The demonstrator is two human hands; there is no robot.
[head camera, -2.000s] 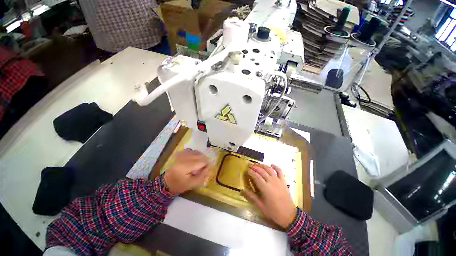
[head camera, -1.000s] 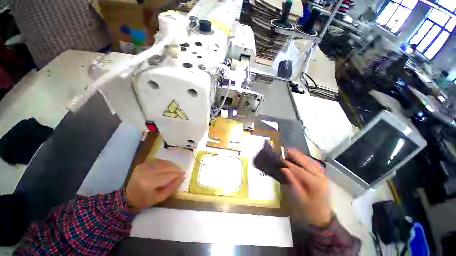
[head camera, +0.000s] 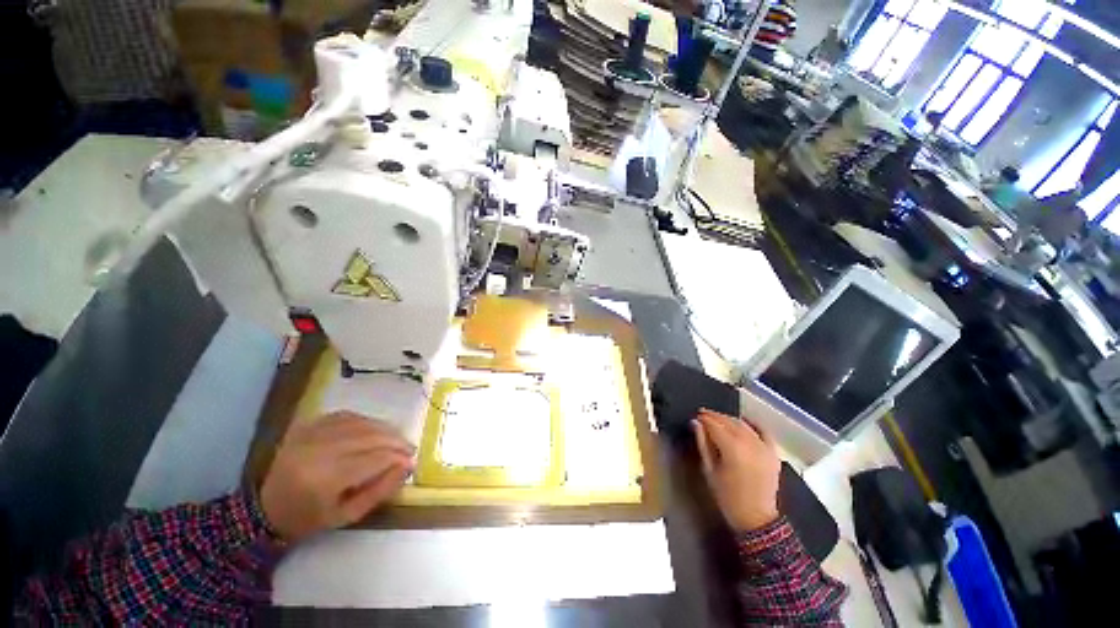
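Note:
The white sewing template (head camera: 596, 423) with yellow edging and brown border lies under the machine head (head camera: 362, 264). Its yellow inner frame (head camera: 555, 436) surrounds a bright opening with no black panel in it. My left hand (head camera: 338, 472) rests over the template's left side, fingers curled together near the frame; I see nothing in it. My right hand (head camera: 739, 469) is right of the template, fingertips closed at the edge of a black fabric panel (head camera: 690, 395) lying low over the dark bed. Another black panel (head camera: 807, 509) lies partly behind this hand.
The control screen (head camera: 847, 350) stands at the right. A crumpled black bundle (head camera: 894, 515) and a blue bin (head camera: 979, 570) are at the lower right. A metal carriage (head camera: 559, 260) and an orange-tan plate (head camera: 506, 325) are beside the head. Thread cones (head camera: 636, 43) stand behind.
The closed frame with its black outline gave way to a bright, empty opening. My right hand took a black panel off rightward and has lowered it beside the template. The view has turned right.

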